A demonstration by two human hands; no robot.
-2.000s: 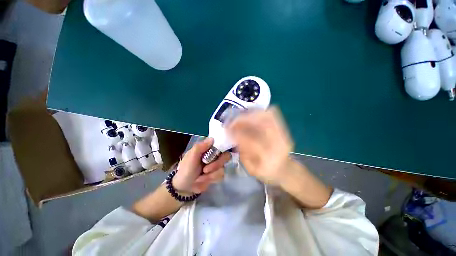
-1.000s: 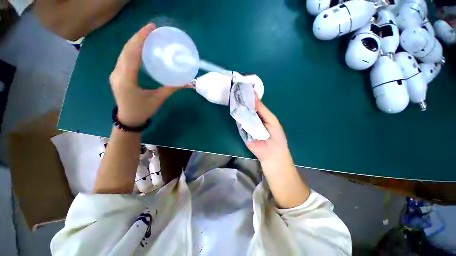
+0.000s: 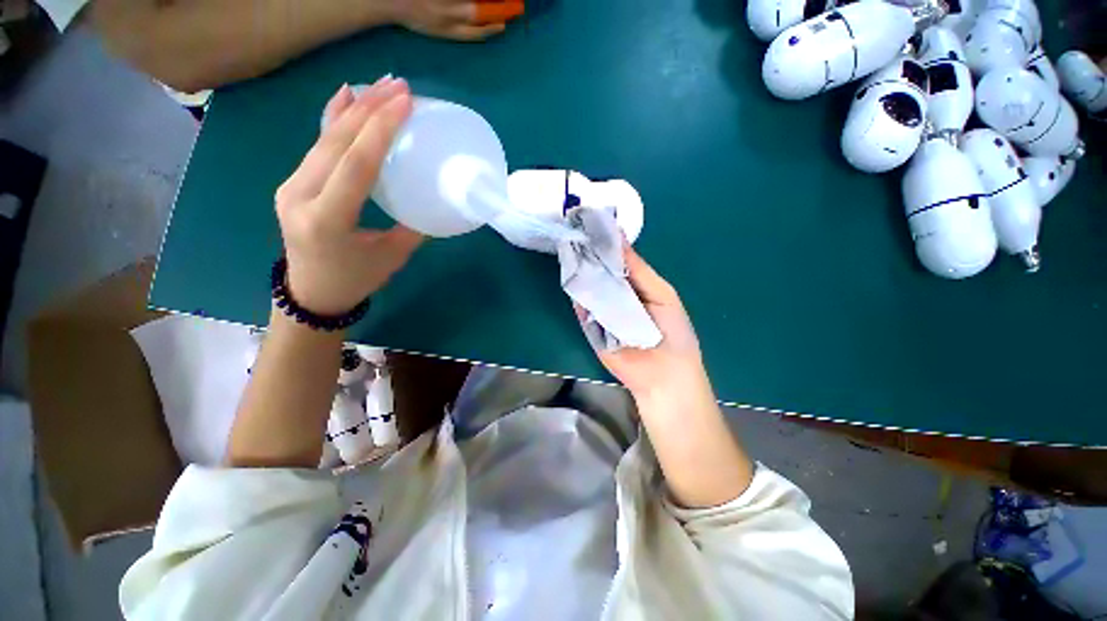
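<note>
My left hand (image 3: 334,200), with a dark bead bracelet at the wrist, grips a translucent white wash bottle (image 3: 440,170). The bottle is tilted and its thin spout points at a crumpled whitish-grey cloth (image 3: 609,297). My right hand (image 3: 662,318) holds the cloth on its palm and fingers, with part of the fingers hidden under it. A white camera (image 3: 531,194) with a black seam lies just beyond the cloth, partly covered by the spout and cloth. I cannot tell whether my right fingers touch the camera.
A pile of white cameras (image 3: 949,224) lies at the right on the dark green table (image 3: 777,328). Another person's forearm (image 3: 261,36), with an orange fingertip, reaches over the table's far left. An open carton (image 3: 91,412) with cameras stands low at the left.
Since two seconds ago, my left hand has let go of the camera and taken the bottle. Since one second ago, the spout has swung down to the cloth and the other person's hand has come into view.
</note>
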